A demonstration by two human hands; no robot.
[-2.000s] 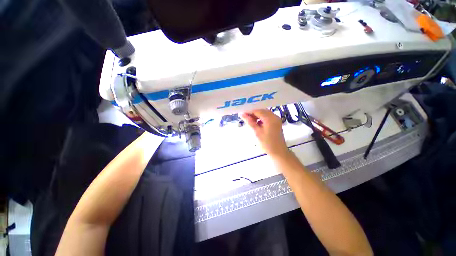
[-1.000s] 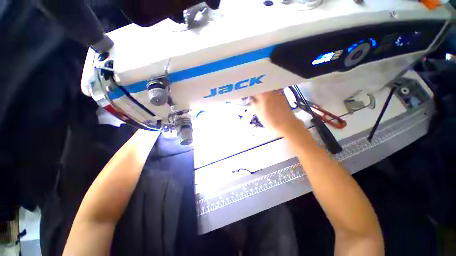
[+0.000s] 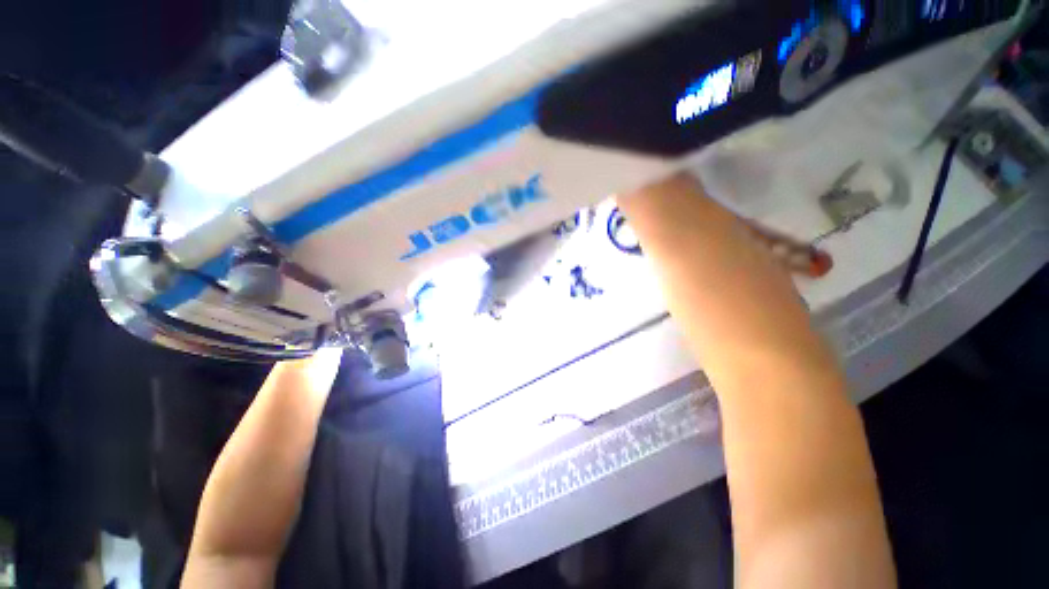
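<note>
The white sewing machine head (image 3: 460, 173) is tilted across the view. My left hand (image 3: 326, 358) is mostly hidden behind its needle end; only the wrist shows, beside dark fabric (image 3: 374, 472). My right hand (image 3: 661, 201) reaches under the machine arm, fingers hidden behind it; the forearm shows. What either hand holds cannot be seen. Small dark pieces (image 3: 579, 283) lie on the white bed left of my right forearm. A dark scissors loop (image 3: 623, 232) shows beside my right wrist. A red-orange tool end (image 3: 819, 265) shows right of the forearm.
A printed ruler (image 3: 587, 460) runs along the grey front edge. A thin dark rod (image 3: 929, 219) crosses the bed at right, near a small metal plate (image 3: 849, 205). The lit control panel (image 3: 736, 86) is above my right hand. Dark fabric surrounds the table.
The view has moved closer and tilted. My right hand has gone from the small pieces to farther back under the arm, out of sight. My left arm stays by the needle end.
</note>
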